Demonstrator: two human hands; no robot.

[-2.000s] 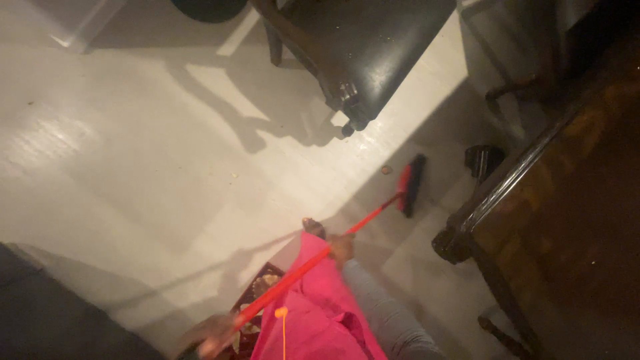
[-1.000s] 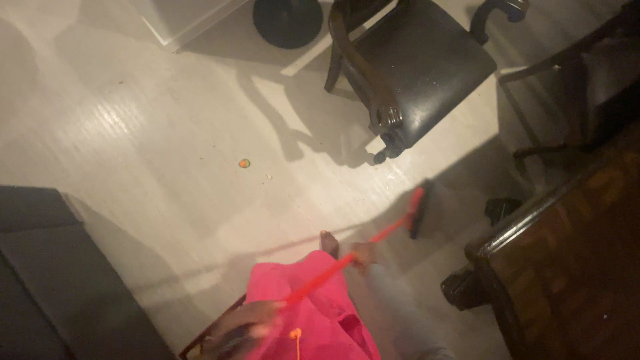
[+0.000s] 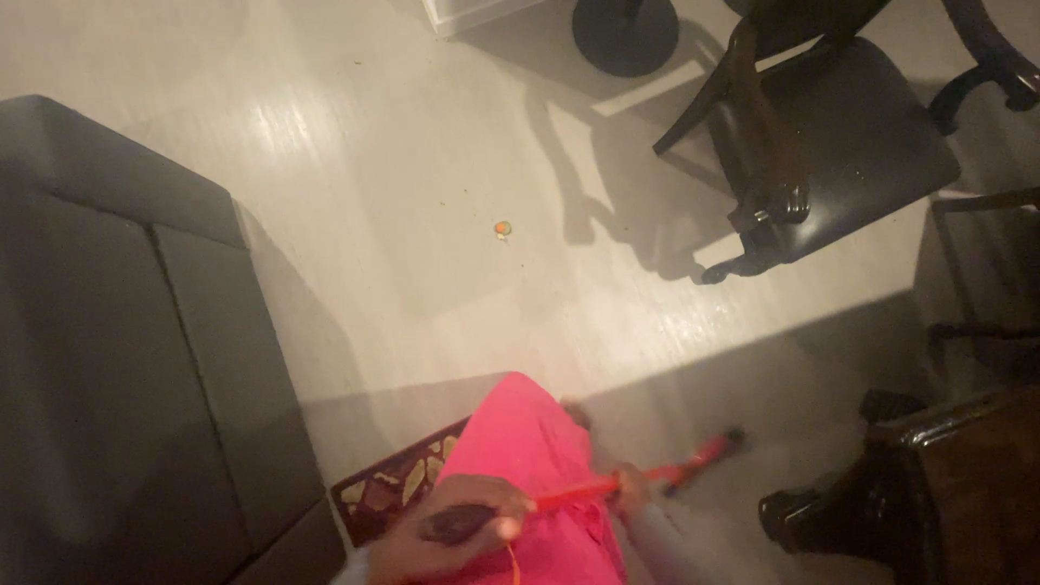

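Note:
A red broom [image 3: 573, 492] slants across the front of pink clothing [image 3: 520, 431], its blurred head low on the right, near the dark wooden furniture. Around the upper end of the handle my left hand [image 3: 463, 520] is closed, with a dark oval patch on its back. Farther down the handle my right hand [image 3: 634, 491] grips it, partly blurred. A small orange and green scrap [image 3: 503, 228] lies on the pale floor, with a whitish bit touching it and tiny specks around. An orange cord hangs below my left hand.
A grey upholstered sofa [image 3: 106, 325] fills the left side. A dark armchair [image 3: 845, 146] stands at upper right, beside a round black base [image 3: 626, 32]. Dark wooden furniture [image 3: 975, 479] is at lower right. A patterned red mat [image 3: 398, 487] shows under the clothing; a white cabinet corner [image 3: 455, 16] is at the top.
The broom head has moved down and nearer to my body, and both hands have moved with the handle. The view has shifted left, showing more of the sofa.

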